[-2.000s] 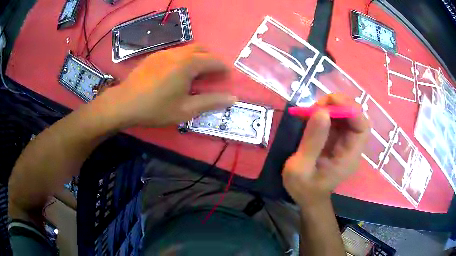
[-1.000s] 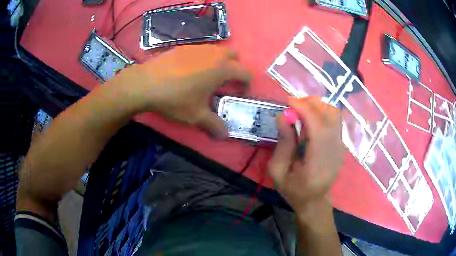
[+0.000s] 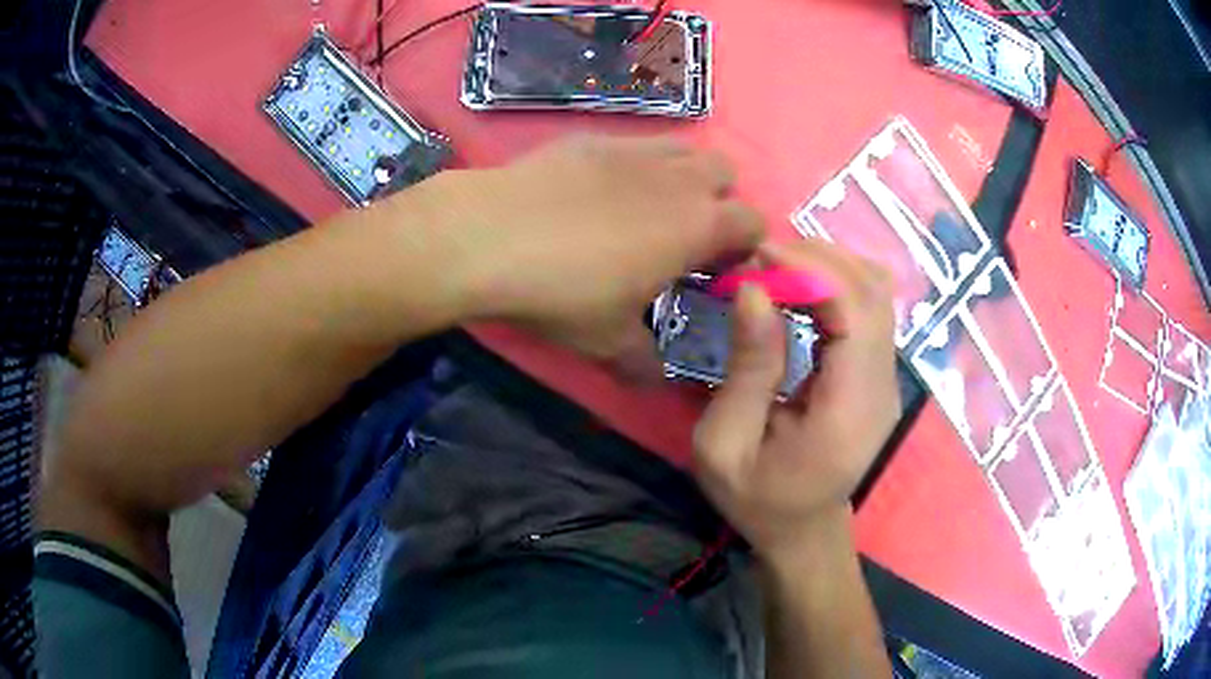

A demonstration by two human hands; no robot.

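A small LED light module (image 3: 697,338) lies on the red mat between my hands, its pale board facing up, partly hidden by my fingers. My left hand (image 3: 618,246) is at the module's left end and upper edge, fingers bent; its fingertips are partly hidden, so its grip is unclear. My right hand (image 3: 804,385) holds a bright pink pen-sized tool (image 3: 784,284) over the module's upper edge, its thumb reaching down over the board. The tool's tip points left, towards my left fingertips.
A clear sheet of white gasket frames (image 3: 989,358) lies slanted to the right. A dark-faced module (image 3: 591,60) lies beyond my left hand. Other modules lie at upper left (image 3: 348,120), upper right (image 3: 980,51) and far right (image 3: 1109,223). Glossy sheets (image 3: 1169,491) lie at the right edge.
The view has shifted, so the mat's items sit further right. My right hand has come from beside the gasket sheet to the module, and the pink tool now lies across its upper edge.
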